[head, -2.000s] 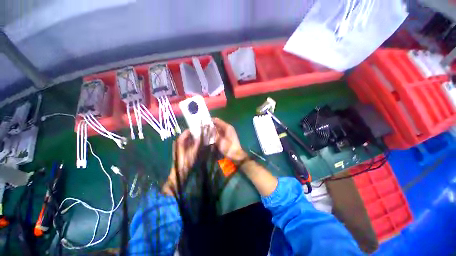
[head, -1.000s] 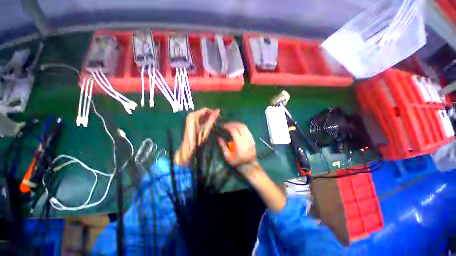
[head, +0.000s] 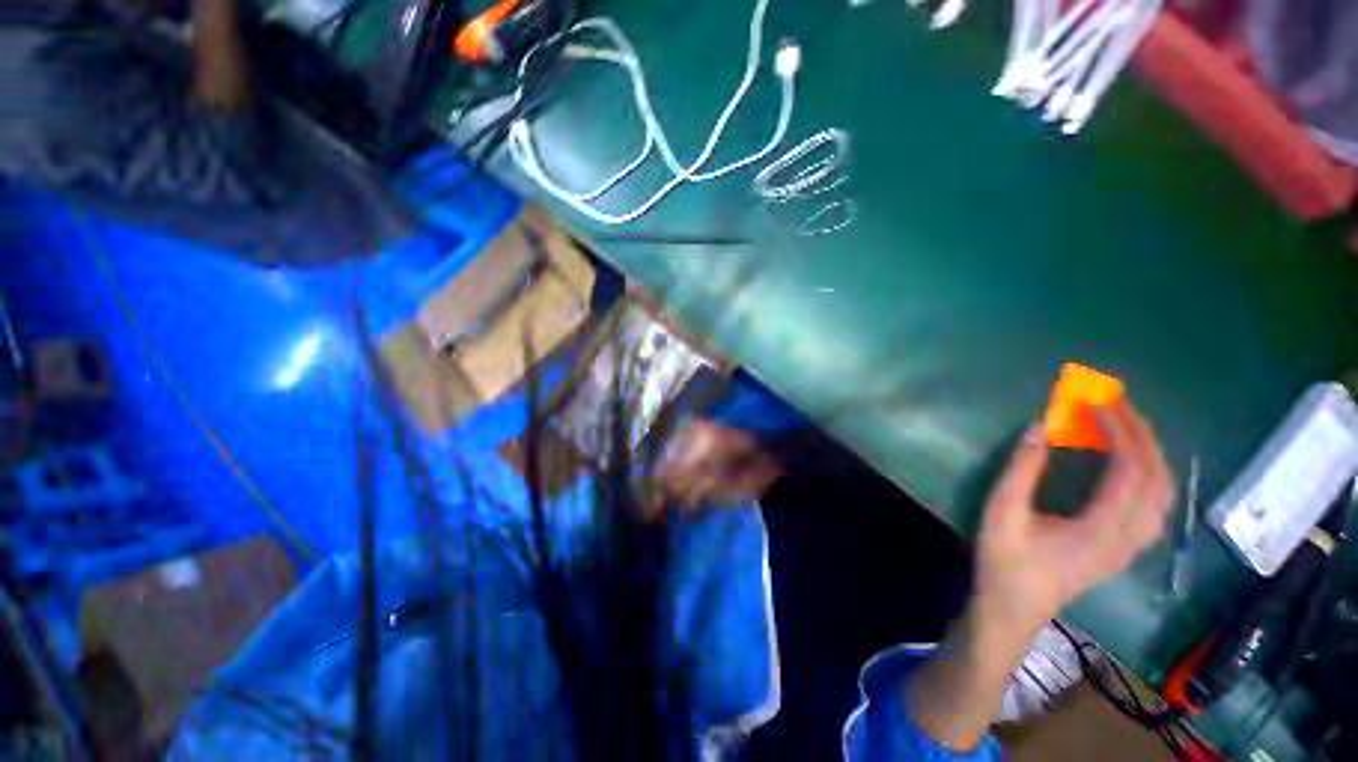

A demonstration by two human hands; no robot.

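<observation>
The small orange-yellow piece [head: 1083,405] is pinched between the thumb and fingers of my right hand [head: 1075,514], just over the green bench mat [head: 923,320]. My left hand [head: 715,465] is low beyond the bench's front edge, beside an open carton with whitish things inside [head: 644,372]. It is blurred and partly behind dark strands, so I cannot tell whether it holds anything. The white unit with the black spot is not visible.
A white USB cable [head: 641,127] and thin coil [head: 804,167] lie on the mat. A ribbed white case [head: 1293,476], thin screwdriver [head: 1187,524] and black-orange tool [head: 1244,648] are at right. White leads [head: 1075,52] hang by a red tray [head: 1244,112]. Another person's arm [head: 219,57] shows upper left.
The view has swung left and tilted. My hands have moved apart, the left one down past the bench edge. The white unit, held in both hands two seconds ago, is out of sight.
</observation>
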